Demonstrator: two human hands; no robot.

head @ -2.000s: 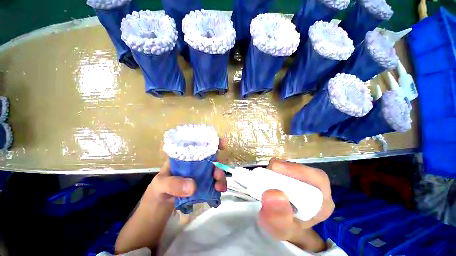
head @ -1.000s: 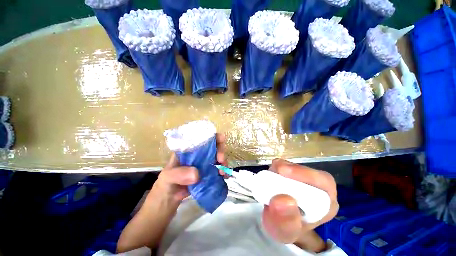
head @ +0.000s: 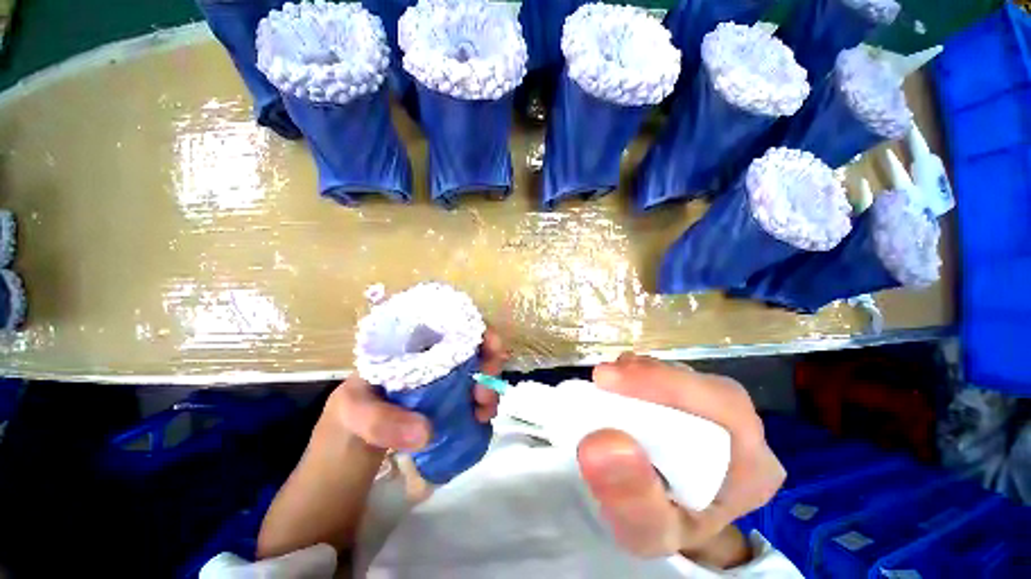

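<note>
A blue denim piece (head: 450,435) with a fluffy white cuff (head: 421,336) is held upright, slightly tilted, with its open mouth facing up. My left hand (head: 382,421) is shut around it, with fingertips showing on its right side. My right hand (head: 678,452) is shut on a white squeeze bottle (head: 644,435). The bottle's teal needle tip (head: 491,383) is at the right side of the denim, just below the cuff. I cannot tell if it touches.
Several denim pieces (head: 469,147) stand in rows on the tan board (head: 102,226). Spare white bottles (head: 929,175) lie at the right, beside a blue crate (head: 997,204). More cuffed pieces (head: 9,296) show at the left edge. Blue crates (head: 893,509) are below the board.
The held piece has turned from leaning left, so its mouth now faces up and shows its inside. The needle tip has shifted slightly left with it. The whole view has moved a little.
</note>
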